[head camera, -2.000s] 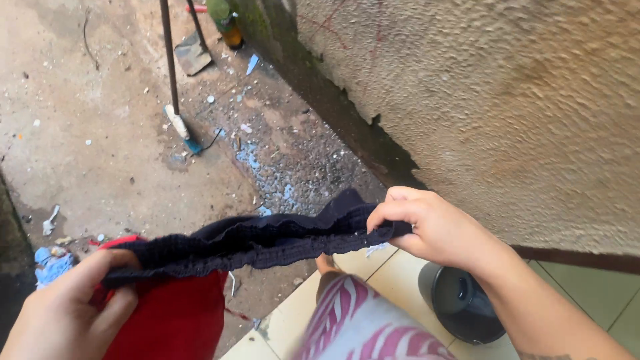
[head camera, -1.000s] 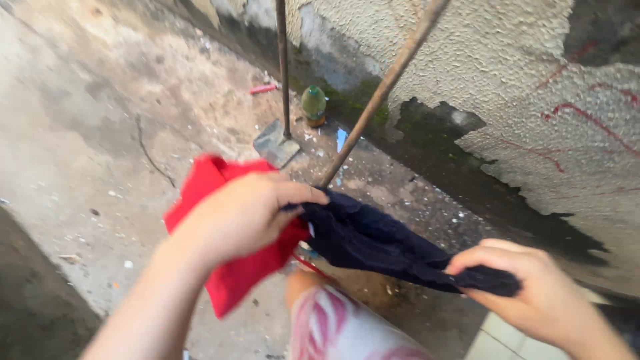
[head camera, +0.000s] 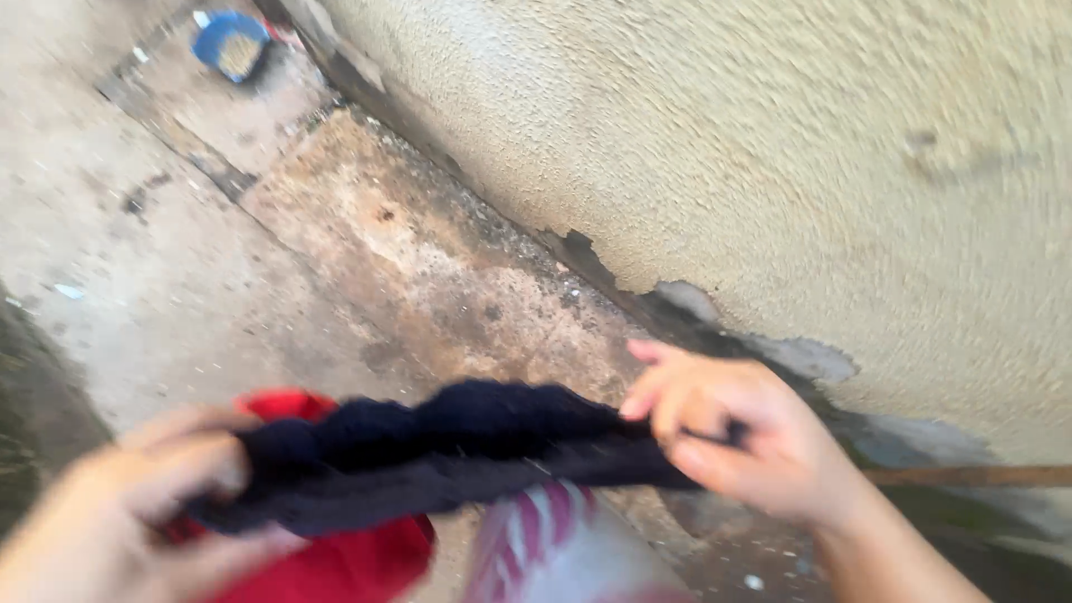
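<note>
A dark navy garment (head camera: 469, 452) with a gathered waistband stretches across the lower middle of the head view, partly blurred. My left hand (head camera: 159, 502) grips its left end. A red cloth (head camera: 335, 553) hangs below and behind that end, partly hidden by the hand and the dark fabric. At the right end, my right hand (head camera: 729, 427) pinches the band between thumb and fingers, with the index finger raised. My leg in white and pink patterned clothing (head camera: 561, 544) shows beneath the garment.
A textured cream wall (head camera: 712, 167) with peeling paint at its base rises on the right. A blue bowl (head camera: 230, 46) with grainy contents stands on the stained concrete floor (head camera: 209, 293) at upper left. A wooden pole (head camera: 971, 476) extends from the right edge.
The dark garment, bunched between my hands one second ago, is now spread wider with its band stretched. The view has swung to another stretch of floor and wall.
</note>
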